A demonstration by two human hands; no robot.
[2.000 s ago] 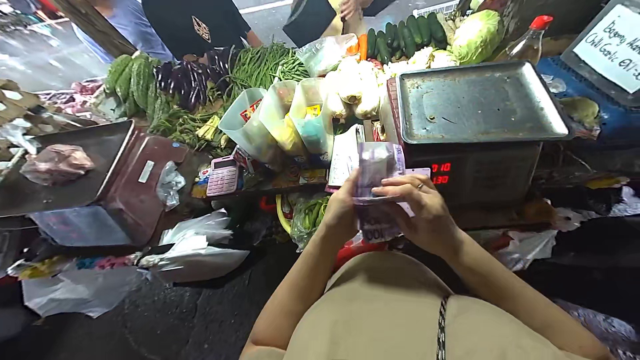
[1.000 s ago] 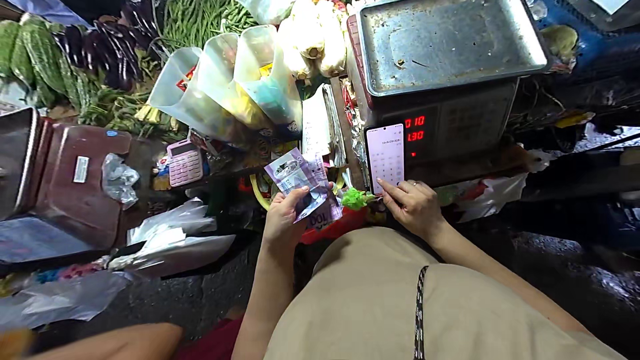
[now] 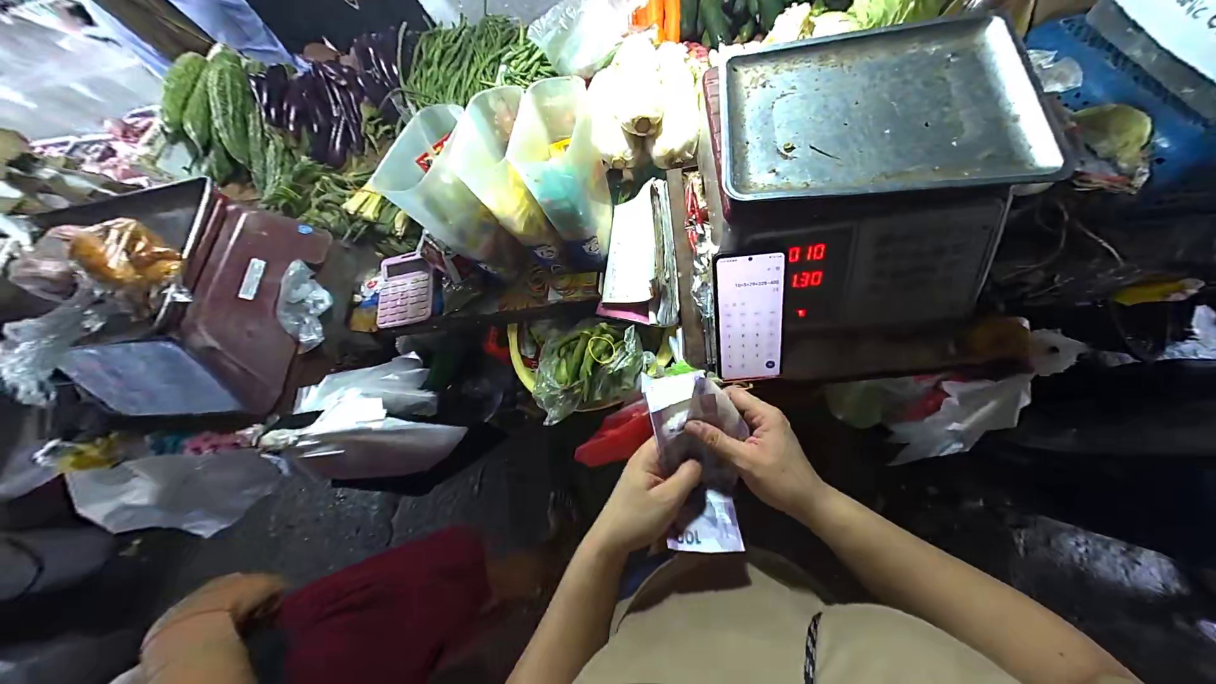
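A small stack of purple-grey banknotes [image 3: 708, 522] is held in front of my body by both hands. My left hand [image 3: 651, 494] grips the notes from the left, thumb on top. My right hand [image 3: 765, 451] pinches their upper right part, its thumb across the face of the notes. Just above my right hand, a phone [image 3: 750, 318] showing a calculator leans upright against the front of a digital scale [image 3: 893, 266] with red digits. The scale bears a metal tray [image 3: 893, 109]. A bag of green vegetables [image 3: 589, 370] lies left of the notes.
Clear plastic containers [image 3: 560, 176], a paper pad [image 3: 630, 247] and a pink calculator [image 3: 406, 291] stand along the stall. Behind are eggplants [image 3: 318, 109], bitter gourds [image 3: 214, 109] and long beans [image 3: 470, 62]. At left is a second scale [image 3: 252, 294]; below it, another person's arm [image 3: 204, 622].
My right hand has left the phone and now holds the banknotes together with my left hand. An orange-brown bagged item now lies on the left scale, absent there two seconds ago.
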